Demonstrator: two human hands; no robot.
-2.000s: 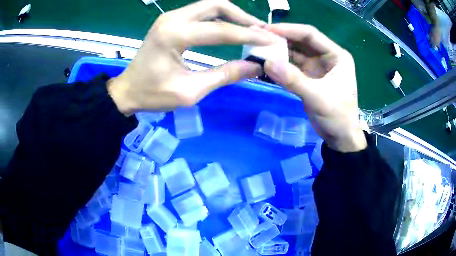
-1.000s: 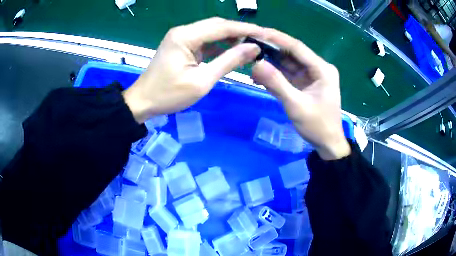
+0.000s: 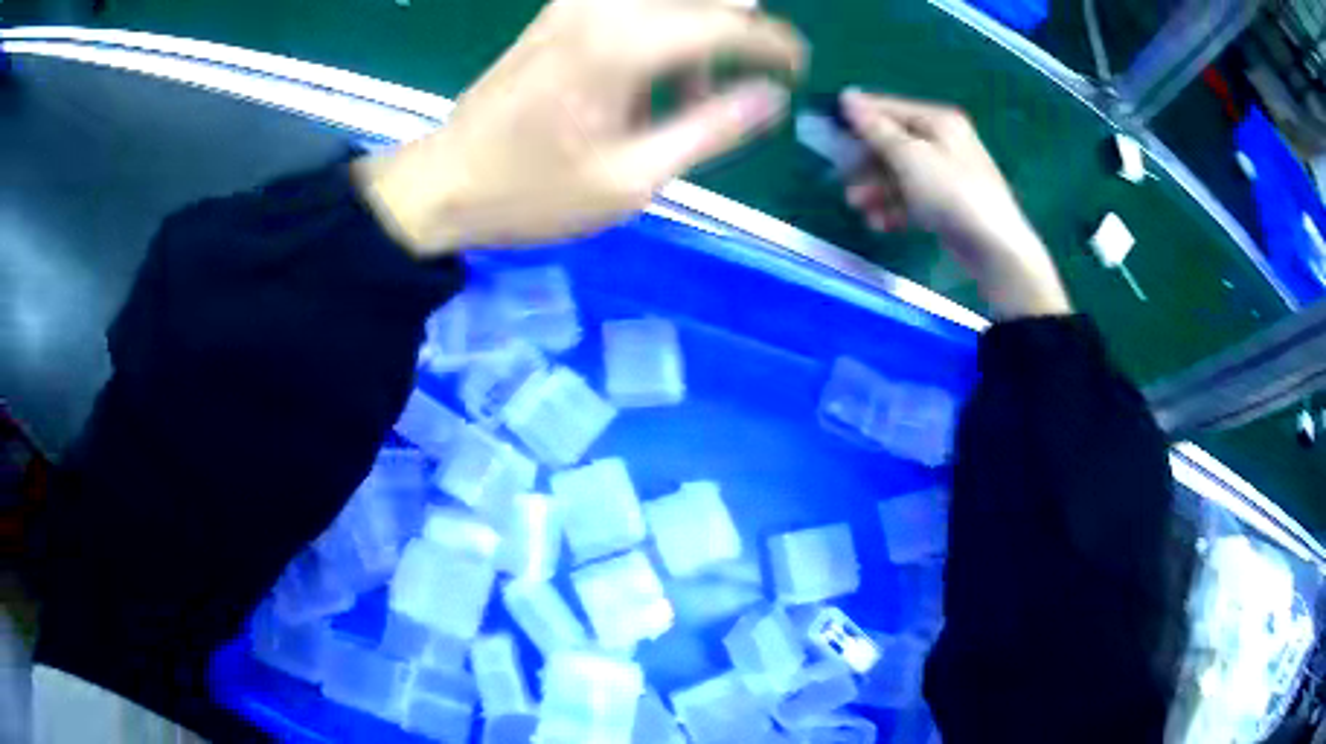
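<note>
My right hand (image 3: pixel 931 175) holds a small blurred white-and-black unit (image 3: pixel 832 134) between thumb and fingers over the green conveyor belt. My left hand (image 3: pixel 582 124) is blurred, above the bin's far edge, with thumb and fingers apart and nothing visible in it. The two hands are apart. Below them the blue bin (image 3: pixel 771 327) holds many frosted clear covers (image 3: pixel 596 506), thickest at its left and near side. A small white two-pronged piece (image 3: pixel 844 640) lies among the covers.
The conveyor belt (image 3: pixel 1003 160) runs beyond the pale rail (image 3: pixel 814 250). A white unit with a thin stem (image 3: pixel 1112 240) lies on the belt. A metal frame bar (image 3: pixel 1251 356) stands at right. A shiny plastic bag (image 3: pixel 1251 625) lies at lower right. Blue material shows at the upper right.
My hands were together around the unit. Now they are apart, with the unit in my right hand, further over the belt. My left hand has opened. The view has shifted, so the bin appears further right.
</note>
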